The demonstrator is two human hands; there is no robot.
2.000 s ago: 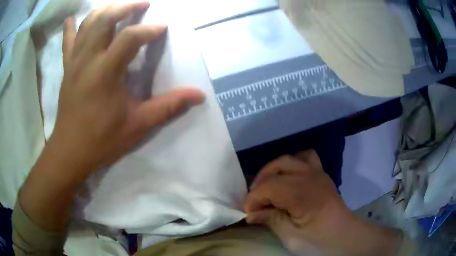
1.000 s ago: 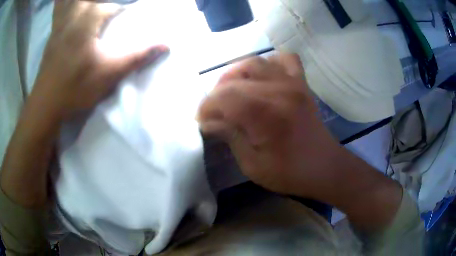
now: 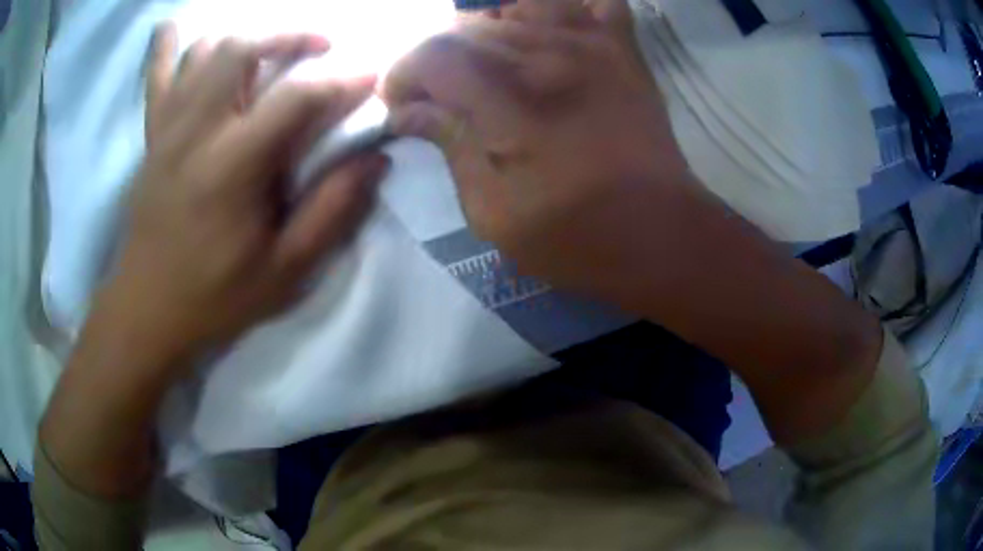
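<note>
The white cloth panel (image 3: pixel 367 344) lies over the bed at left, and a pointed corner hangs over the table's front edge toward the lap. My left hand (image 3: pixel 237 183) lies on the panel, fingers spread, with the thumb near a raised fold. My right hand (image 3: pixel 550 140) is beside it, its fingertips closed on the edge of the panel near that fold. The fingertips are blurred and partly lost in the glare. A small dark part of the machine shows at the top edge, mostly hidden behind my right hand.
A stack of cream cut pieces (image 3: pixel 765 140) with a dark strip (image 3: pixel 742 13) lies to the right. Scissors (image 3: pixel 911 86) lie beyond it. A ruler scale (image 3: pixel 494 278) runs along the table's front. Crumpled beige and grey cloth (image 3: pixel 916 258) is at far right.
My right hand has gone from the panel's lower corner up to the bed near my left hand. The panel's corner now hangs as a point, and a fold has risen between the hands.
</note>
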